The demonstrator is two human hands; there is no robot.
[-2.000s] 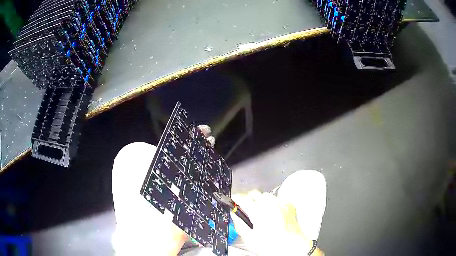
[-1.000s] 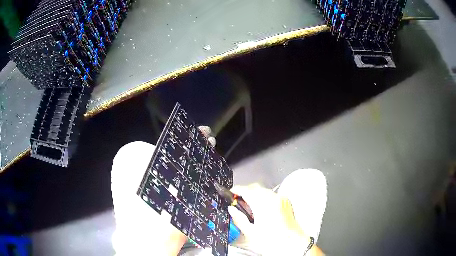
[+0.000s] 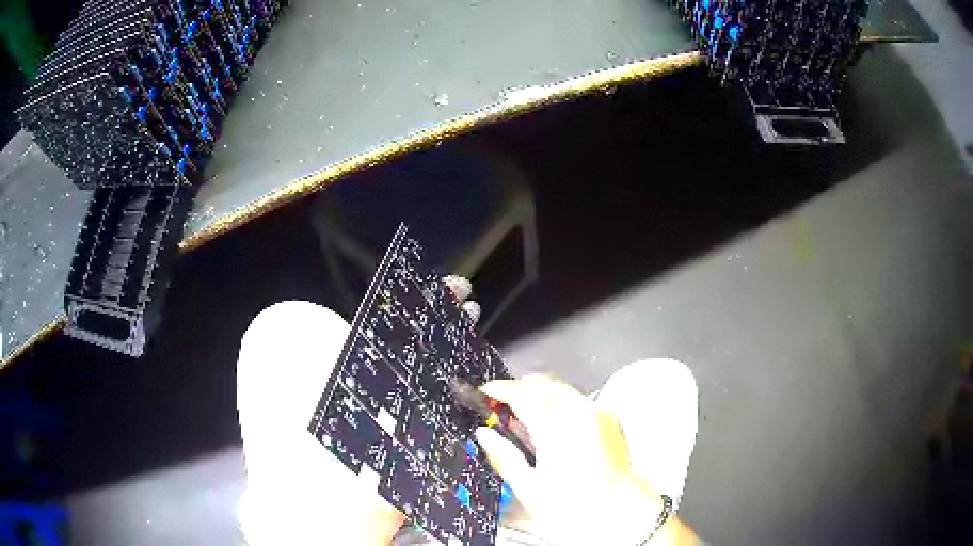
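Observation:
A black circuit board panel (image 3: 400,395) with white print stands tilted above my lap, its flat face towards me. My left hand (image 3: 368,512) holds it from behind and below; some fingertips show past its far right edge and the rest is hidden by the board or overexposed. My right hand (image 3: 571,437), with a dark band at the wrist, is closed round small side cutters (image 3: 507,423) with dark and reddish-orange handles. The cutter jaws are at the board's face, right of its middle. Whether they touch a lead is too small to tell.
A grey-green workbench (image 3: 427,64) with a yellowish edge curves across the top. A rack of upright boards (image 3: 149,85) stands at its left, another rack (image 3: 774,48) at its right; both end handles overhang the edge. A stool-like frame (image 3: 523,240) is in shadow below.
The board has shifted slightly right. My right hand and the cutters have moved a little up and left across the board's face. The racks stay in place.

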